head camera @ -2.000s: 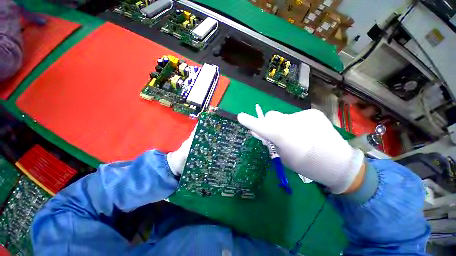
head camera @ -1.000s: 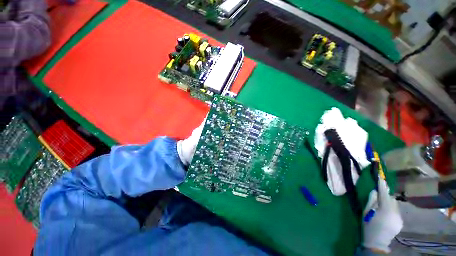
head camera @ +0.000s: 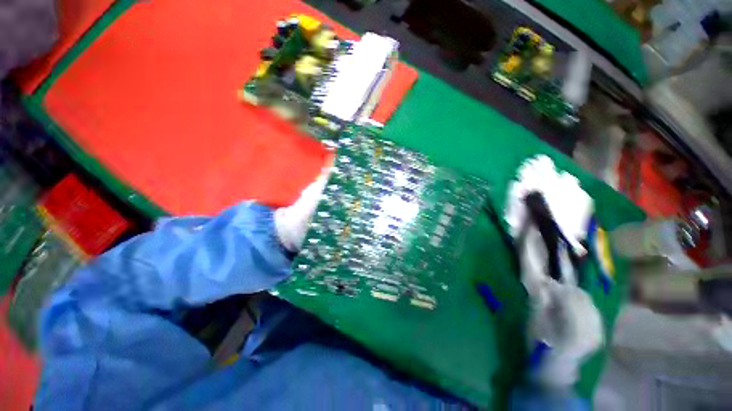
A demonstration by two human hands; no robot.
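Observation:
A green control board (head camera: 385, 225) is tilted up over the green mat. My left hand (head camera: 298, 217), in a white glove, holds it at its left edge; the fingers under it are hidden. My right hand (head camera: 566, 325), white-gloved and blurred, is low at the right over the handle of a black brush (head camera: 543, 225). A blue end of the marker pen (head camera: 540, 353) shows at my right palm. Blur hides whether the fingers also grip the brush. The brush head lies on a crumpled white cloth (head camera: 530, 178). A small blue piece (head camera: 489, 297) lies left of my right hand.
A power board with white heatsink (head camera: 357, 76) sits on the red mat (head camera: 176, 104) behind the control board. Another power board (head camera: 534, 74) is on the dark conveyor (head camera: 449, 32). A yellow-and-blue pen (head camera: 602, 253) lies right of the cloth. Boards and a red piece (head camera: 84, 213) are at left.
My right hand left the control board, went to the far right, then moved left onto the brush handle. The cloth and brush came into view. My left hand still holds the board.

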